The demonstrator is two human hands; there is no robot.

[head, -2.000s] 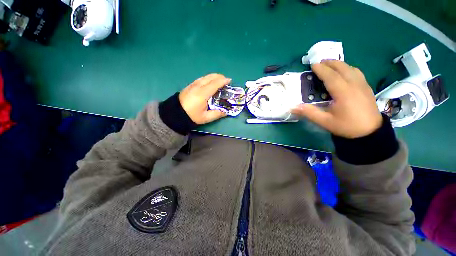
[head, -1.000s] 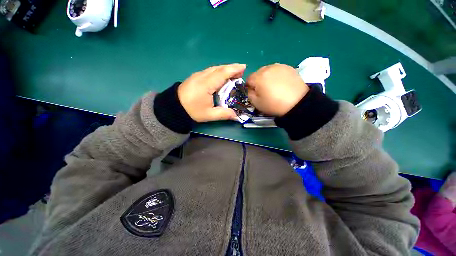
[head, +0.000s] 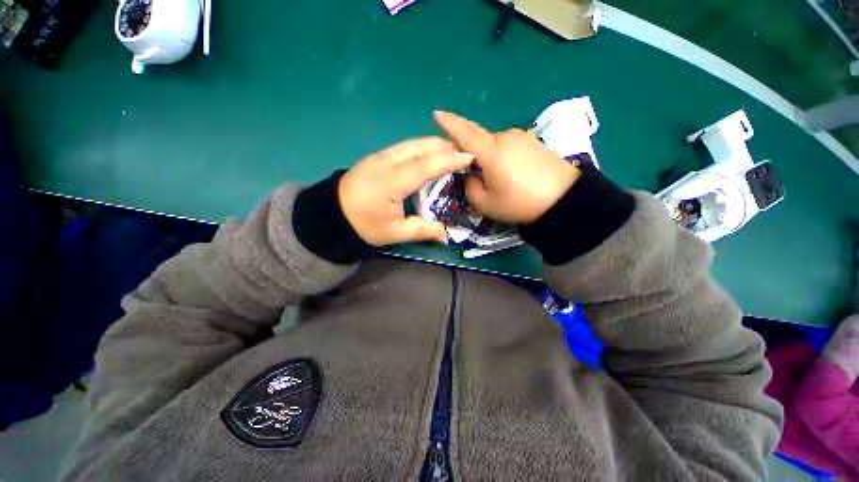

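My left hand [head: 396,193] holds a small white end cap [head: 438,202] with dark electronics and coloured wires inside, its opening turned to the right. My right hand [head: 518,174] is bent over the cap's open side, index finger sticking out past it; its other fingertips are at the wires [head: 460,205], and whether they grip one is hidden. The white camera body [head: 565,129] lies on the bench mostly behind my right hand and sleeve, with its bracket showing above. A thin white stick [head: 493,247] shows below my right hand.
A second open white camera housing [head: 721,202] with bracket lies at the right. A white dome camera [head: 162,30] stands at upper left beside a black block [head: 55,30]. An open carton [head: 562,17] and small black part [head: 504,21] are at the far edge. A person's pink sleeve [head: 815,405] is at lower right.
My right hand has left the camera body's right end and moved left to the cap. Since the last earlier frame its index finger has extended. My left hand still holds the cap. The view has shifted.
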